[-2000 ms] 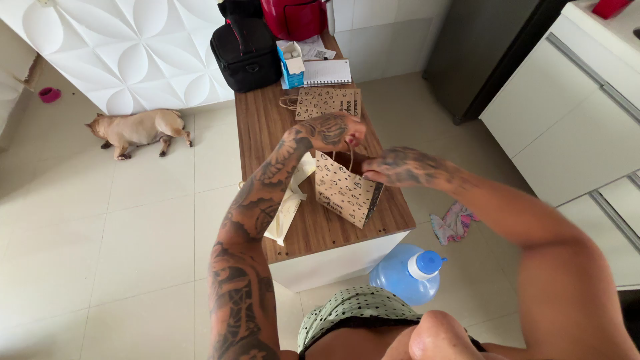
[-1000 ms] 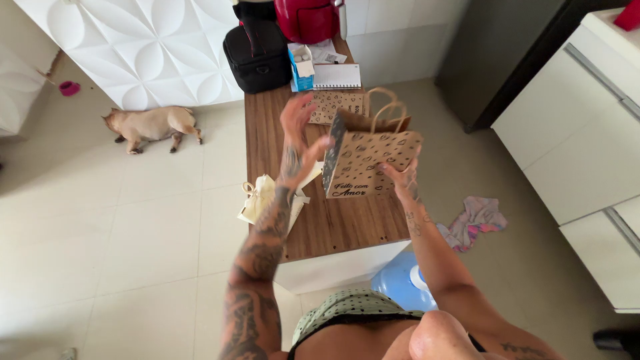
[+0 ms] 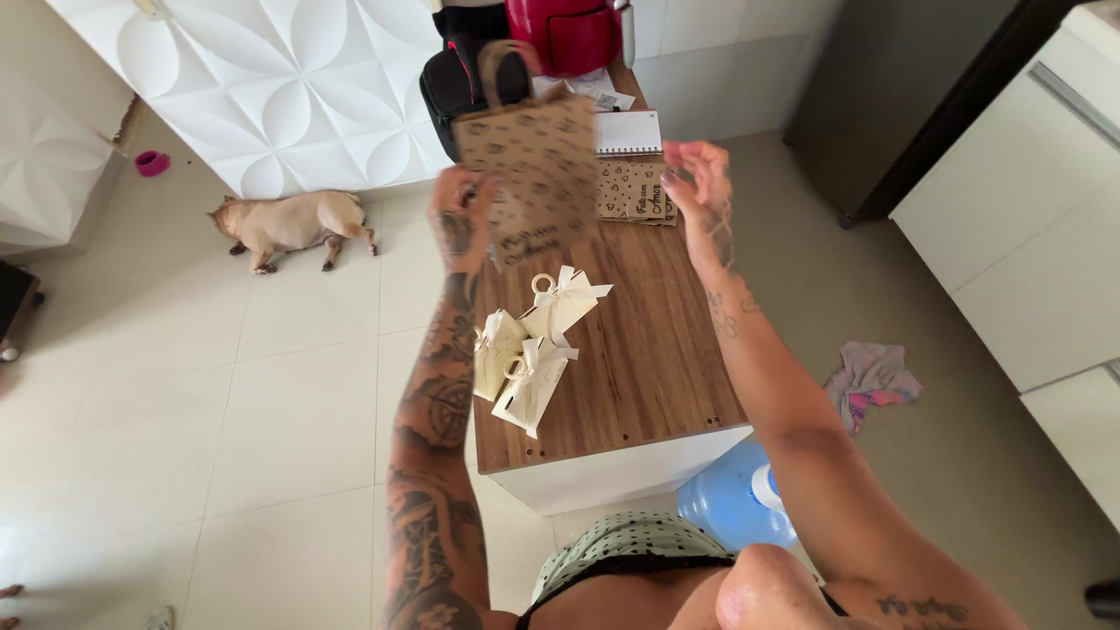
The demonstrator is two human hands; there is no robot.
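Observation:
My left hand (image 3: 464, 210) grips the side of a brown kraft paper gift bag (image 3: 538, 166) with twisted paper handles, lifted over the wooden tabletop and blurred by motion. Raised at the right, my right hand (image 3: 702, 179) holds nothing, its fingers apart. Between the hands, flat kraft bags (image 3: 634, 191) printed with hearts lie on the wooden top (image 3: 647, 341). Below the lifted bag stand several small cream boxes, one of them a cream box with a white ribbon bow and a ring (image 3: 564, 302), close beside another cream box (image 3: 532, 385).
A spiral notebook (image 3: 628, 133), papers, a black bag (image 3: 455, 87) and a red appliance (image 3: 569, 35) occupy the far end. A blue water jug (image 3: 731, 503) stands below the near edge. On the floor are a dog (image 3: 293, 226) and a cloth (image 3: 873, 381).
The kraft bag has moved left, from my right hand into my left. My right hand has let go of it. The cream boxes, partly hidden by my left arm before, show more fully.

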